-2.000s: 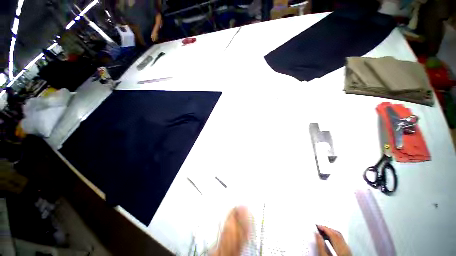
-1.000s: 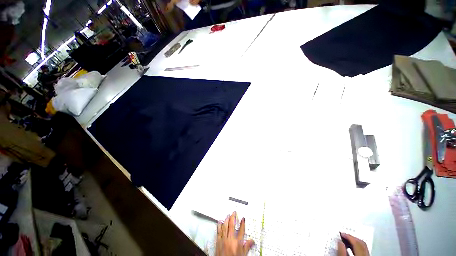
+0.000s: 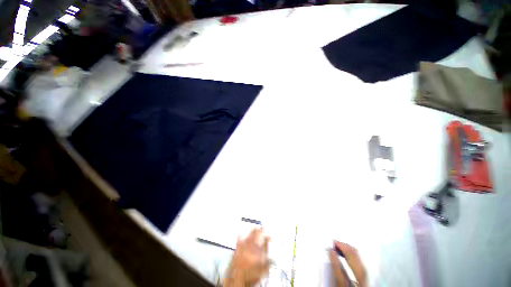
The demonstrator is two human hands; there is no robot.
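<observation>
The white paper sheet [image 3: 314,263] lies at the near table edge, hard to tell from the white table. A thin yellow strip [image 3: 295,252] runs along it between my hands. My left hand [image 3: 250,260] is blurred and rests on or just over the paper, left of the strip, fingers pointing away; I see nothing held in it. My right hand [image 3: 348,266], cut off by the lower edge, holds a thin pen [image 3: 339,251] on the right. A thin dark strip [image 3: 215,244] and a short dark piece [image 3: 251,221] lie beside my left hand.
Navy-black fabric [image 3: 168,140] covers the left side, with more at the far right [image 3: 398,45]. A metal weight [image 3: 381,160], shears [image 3: 441,204], pinkish ruler [image 3: 424,244], red-orange pieces [image 3: 476,168] with a clip and folded khaki fabric [image 3: 459,92] lie on the right.
The view has shifted and blurred. My right hand with the pen has moved left, nearer the yellow strip. My left hand stays left of the strip, its fingers now less spread.
</observation>
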